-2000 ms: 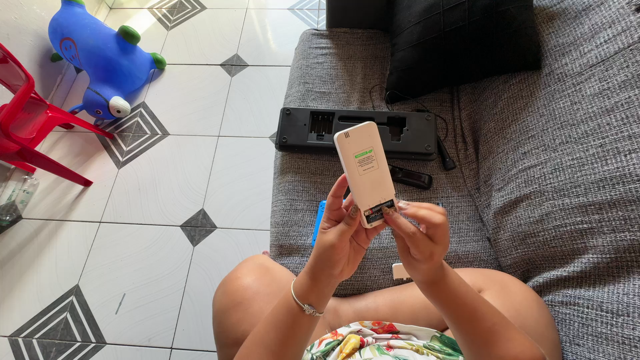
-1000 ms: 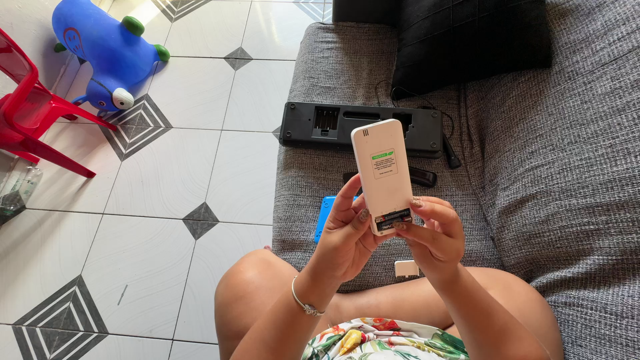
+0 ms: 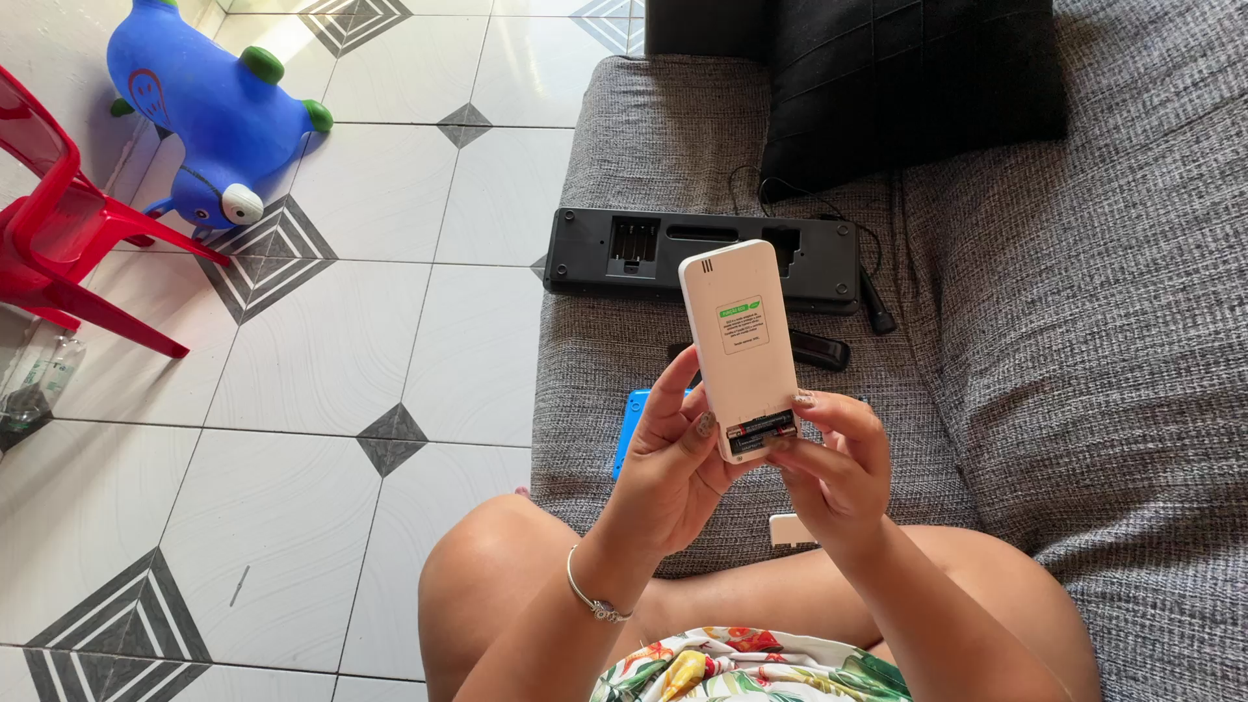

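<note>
A white remote control [image 3: 743, 370], back side up, is held upright over the sofa. My left hand [image 3: 673, 458] grips its lower left edge, thumb on the back. Black batteries [image 3: 761, 432] lie in the uncovered compartment at its lower end. The fingertips of my right hand [image 3: 838, 458] touch the compartment's right side and the remote's lower edge. A small white battery cover [image 3: 790, 529] lies on the sofa below my right hand, partly hidden by it. Behind the remote rests a black electronic keyboard or similar device [image 3: 595, 255], underside up, with an uncovered battery bay.
On the grey woven sofa [image 3: 1033, 409] are a black cushion [image 3: 907, 88], a cable, a black microphone-like object [image 3: 876, 302], a black handheld object [image 3: 821, 350] and a blue object [image 3: 631, 429]. A red plastic chair [image 3: 73, 234] and a blue toy animal [image 3: 210, 93] stand on the tiled floor.
Both hands stay at the remote's lower end. The fingers of my right hand have shifted slightly around the battery compartment.
</note>
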